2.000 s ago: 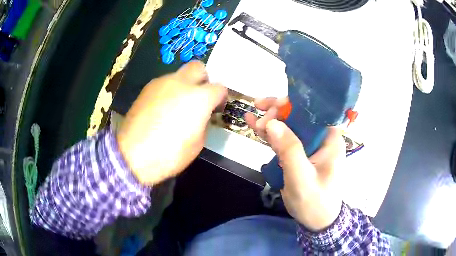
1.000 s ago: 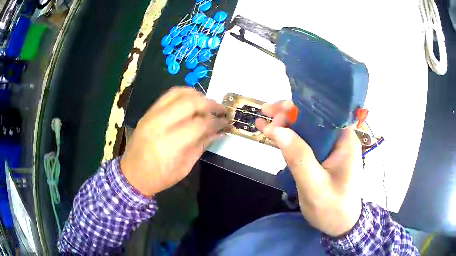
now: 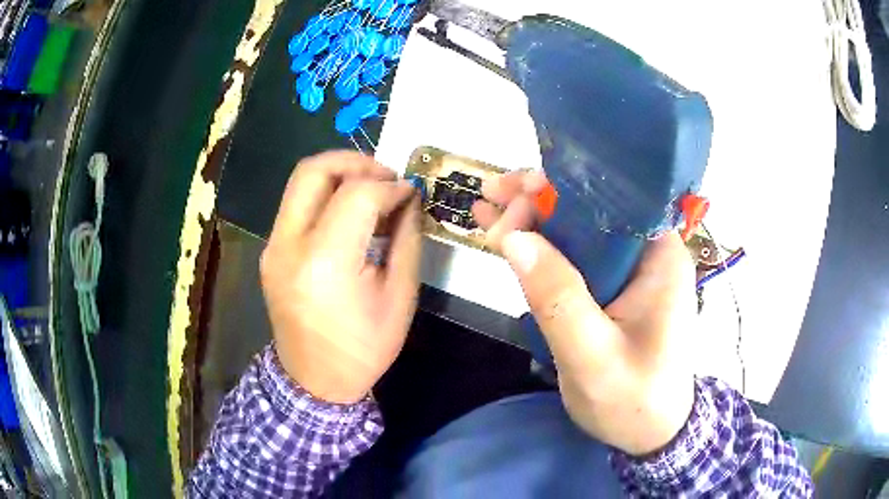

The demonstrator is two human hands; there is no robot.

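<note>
My right hand (image 3: 609,361) is wrapped around the handle of a dark blue soldering gun (image 3: 609,136), its nose pointing to the upper left. Its thumb and fingertips also reach over the power strip housing (image 3: 426,158), which lies open on the white sheet with black blocks and thin metal strips inside. My left hand (image 3: 341,273) is at the housing's left end, slightly blurred, with a small blue disc (image 3: 417,183) at its fingertips. A bluish-grey spot shows between its fingers; I cannot tell what it is. The gun and right hand hide the middle of the housing.
A pile of blue discs (image 3: 356,49) with wire legs lies at the upper left on the black table. The conveyor belt's chipped cream edge (image 3: 203,185) runs along the left. Corded cables lie on the belt (image 3: 86,263) and at the upper right (image 3: 853,68).
A blue disc now shows at my left fingertips at the housing's left end. My left hand has turned more upright. The whole view has shifted slightly, and my right hand keeps its hold.
</note>
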